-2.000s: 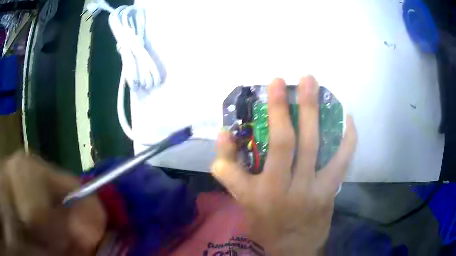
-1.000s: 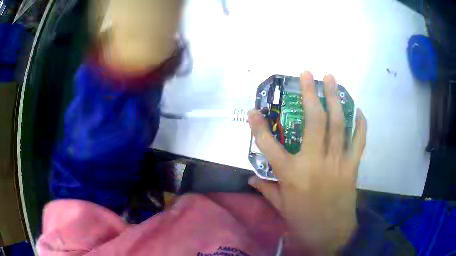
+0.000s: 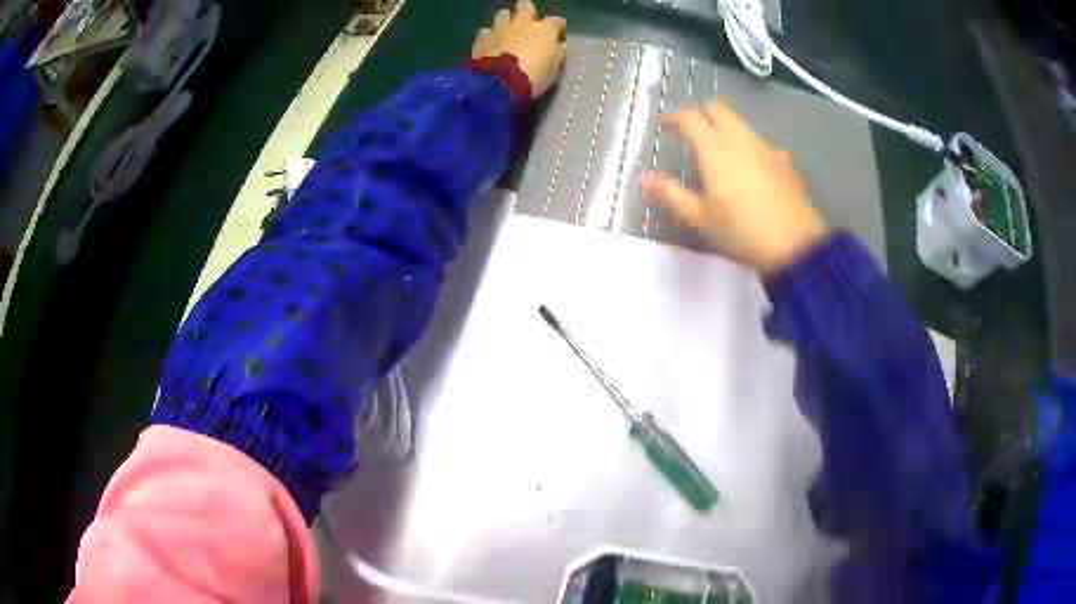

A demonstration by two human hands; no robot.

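Note:
A flat grey sheet with rows of dotted lines and a shiny glare (image 3: 590,153) lies ahead. My left hand (image 3: 523,47) is at its far left corner; whether the fingers hold anything is unclear. My right hand (image 3: 743,183) is over the sheet, slightly blurred, fingers apart and empty. A green-handled screwdriver (image 3: 673,460) lies on the white sheet (image 3: 472,472), in neither hand. An open white housing with a green circuit board (image 3: 661,578) is cut off by the bottom edge, untouched.
A second open white housing (image 3: 962,224) stands at the right, its white cord running to a coil (image 3: 746,35) at the top. A white plug (image 3: 289,177) lies on the belt's pale edge. A cord coil (image 3: 387,415) lies beside my left sleeve. More cords lie far left.
My right hand has left the circuit board and moved forward over the grey sheet. My left arm reaches farther forward. The view has shifted; the screwdriver now lies on the white sheet.

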